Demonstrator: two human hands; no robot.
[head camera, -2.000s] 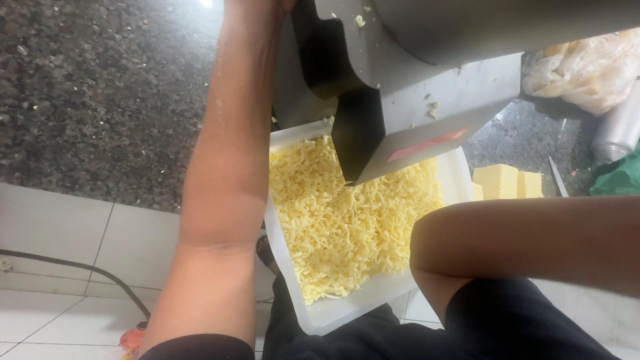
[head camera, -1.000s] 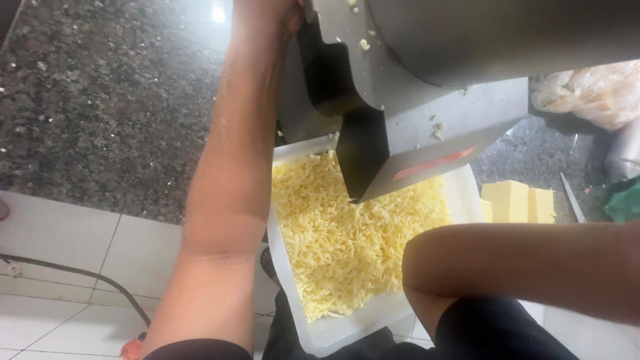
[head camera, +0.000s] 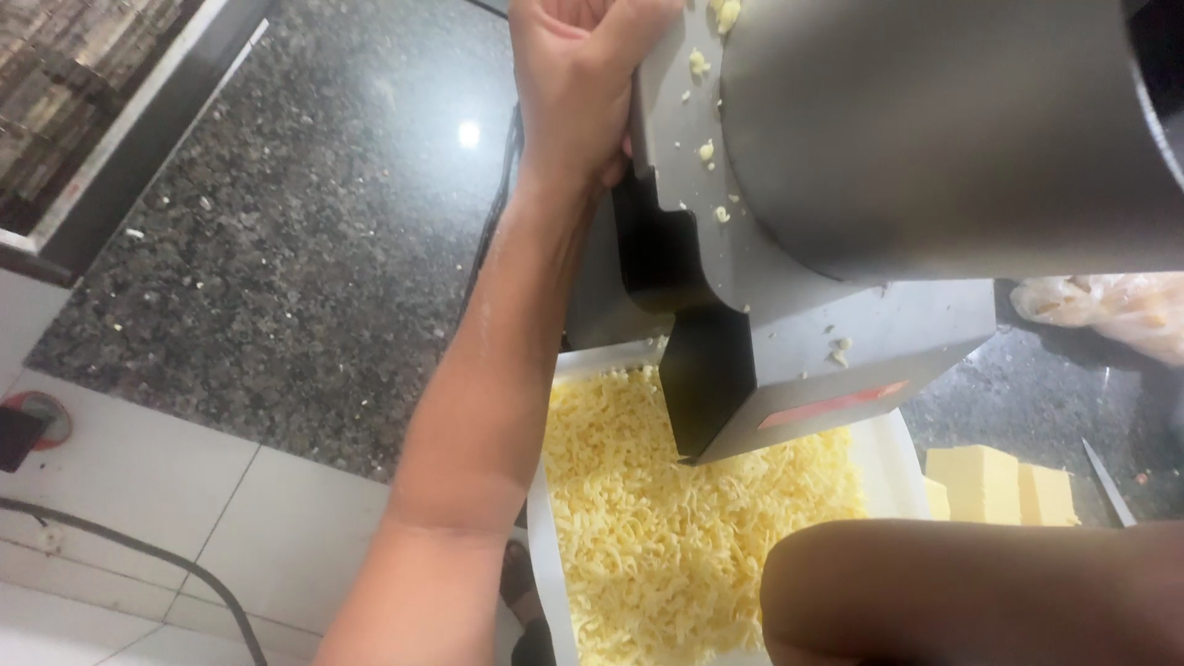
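My left hand is at the top, against the side edge of a metal shredding machine; the machine partly hides its fingers, so its grip is unclear. Bits of cheese dot the casing beside a large metal cylinder. Below the machine, a white plastic tray holds a thick layer of shredded yellow cheese. My right forearm crosses the lower right over part of the tray, and my right hand lies outside the view. Blocks of yellow cheese stand right of the tray, near a knife blade.
A speckled granite counter spreads left of my left arm, with small crumbs on it. A plastic bag with pale contents lies at the right. A dark cable runs along the white tiles at lower left, near a red roll.
The view has shifted, showing more of my left hand and the counter's far left edge. My left hand stays at the machine's side.
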